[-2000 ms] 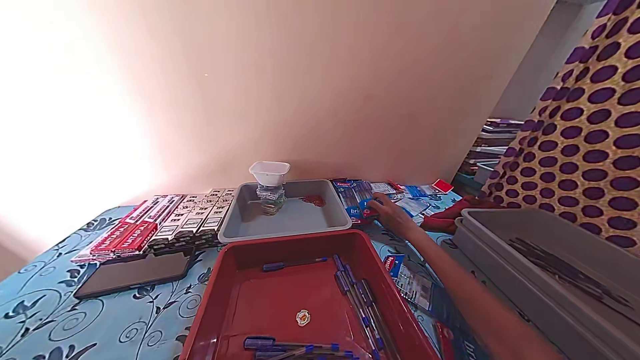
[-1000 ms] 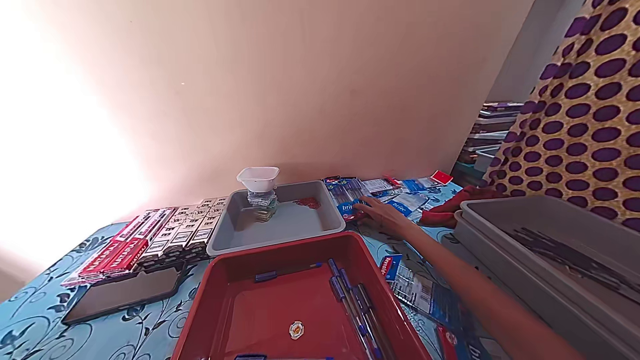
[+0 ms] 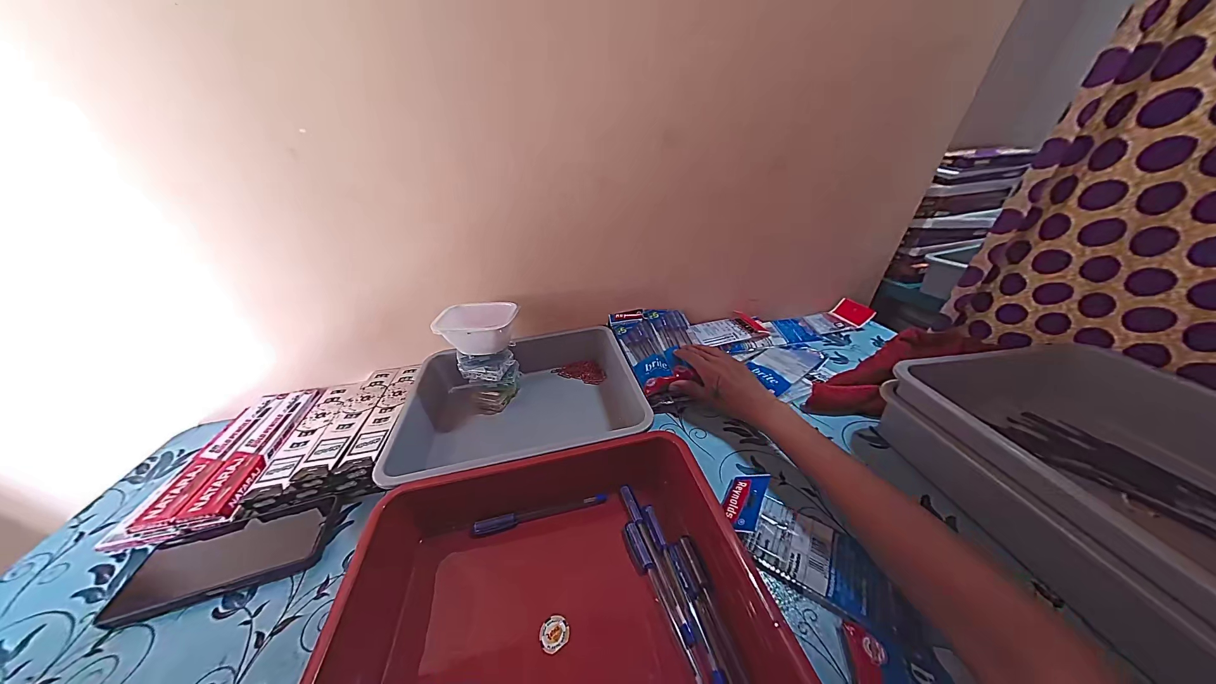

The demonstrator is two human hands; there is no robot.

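Observation:
My right hand (image 3: 722, 382) reaches over the table and rests on the near end of some blue-labelled pen packets (image 3: 655, 347), beside the right wall of a grey tray (image 3: 522, 442). Its fingers are bent at a red part of a packet; whether they grip it is unclear. More clear pen packets (image 3: 784, 366) lie right of the hand. Under the forearm is a Reynolds pen packet (image 3: 803, 551). Nearer me, a red tray (image 3: 532, 579) holds several blue-capped pens (image 3: 665, 570). My left hand is out of view.
Nataraj packs (image 3: 204, 480) and patterned boxes (image 3: 332, 432) stand at left behind a dark flat tray (image 3: 223, 560). A white bowl (image 3: 475, 328) tops stacked packets in the grey tray. Right are a red cloth (image 3: 864, 375) and stacked grey trays (image 3: 1007, 475) holding dark slender items.
My right hand stays around the pen packets beside the grey tray, with only a small shift. The view has moved slightly.

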